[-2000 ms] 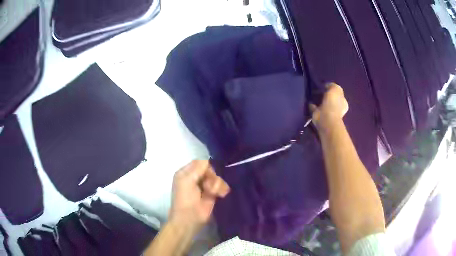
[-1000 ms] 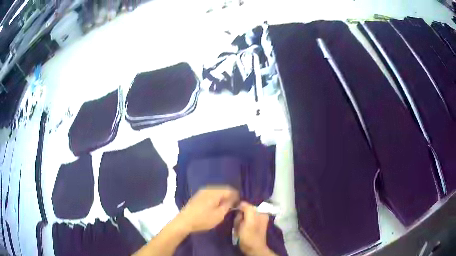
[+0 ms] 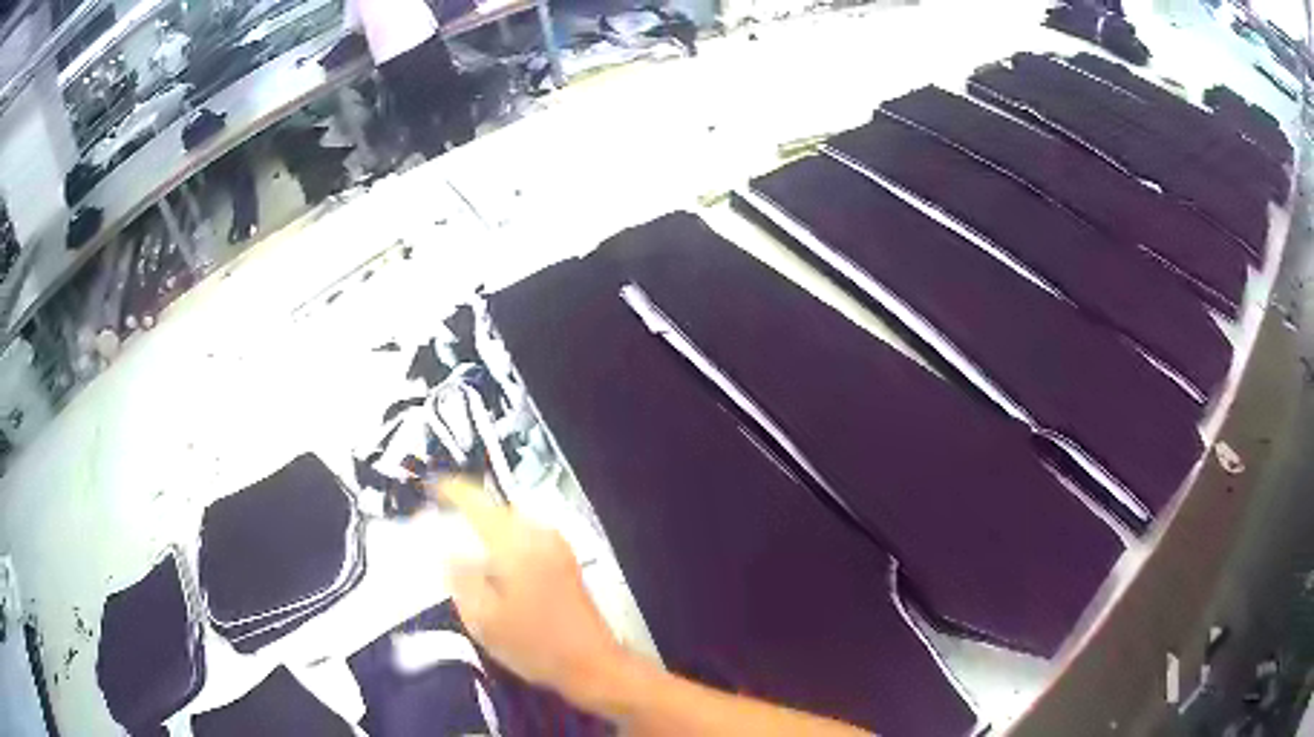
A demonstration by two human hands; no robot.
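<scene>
My right hand (image 3: 512, 576) reaches over the table from the bottom edge, its fingertips blurred at the near side of the offcuts (image 3: 450, 418). The blur hides whether it holds anything. My left hand is not in view. Below my right hand, a dark navy fabric piece (image 3: 411, 698) is cut off by the bottom edge, with a blurred pale patch on it. A stack of small dark panels (image 3: 277, 540) with pale edges lies to the left.
Long dark panel stacks (image 3: 865, 432) lie side by side across the centre and right, up to the table's near edge. More small panels (image 3: 147, 648) are at lower left. A person (image 3: 404, 58) stands beyond the white table, near shelves holding dark items.
The view has swung right and up. My hands were together over the navy fabric; now my right hand is out at the offcuts and my left hand has left the picture.
</scene>
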